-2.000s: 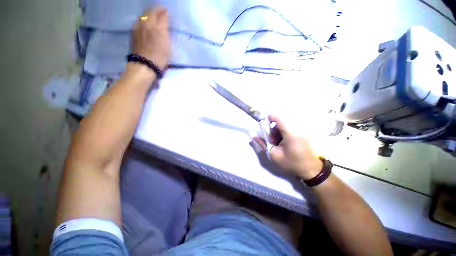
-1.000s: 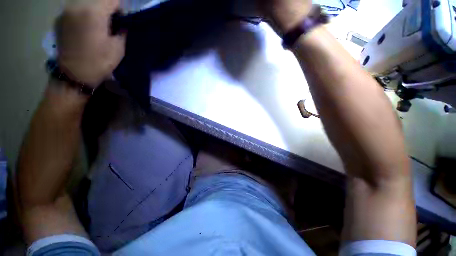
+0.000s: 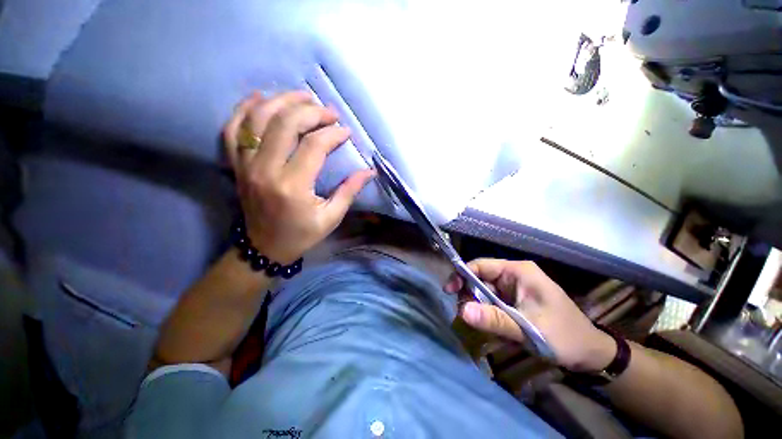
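Observation:
A large pale grey-blue garment panel point(image 3: 197, 51) lies over the table's left part, with a narrow welt line point(image 3: 347, 111) running down it. My left hand point(image 3: 287, 163) lies on the panel beside this line, fingers bent, thumb near the scissor tips. My right hand point(image 3: 523, 313) holds the scissors point(image 3: 418, 214) by the handles, blades pointing up and left. The tips are at the lower end of the welt line; whether they are in the cloth I cannot tell.
Another grey-blue piece with a short slit point(image 3: 99, 304) hangs at lower left. The sewing machine head point(image 3: 703, 43) is at upper right. A thin dark rod point(image 3: 609, 176) lies on the table point(image 3: 592, 249). A dark box-like part point(image 3: 696, 240) is at the right edge.
The dark cloth is gone from between my hands, and a pale panel now lies there. My left hand has moved right onto it. My right hand has come down and now holds scissors.

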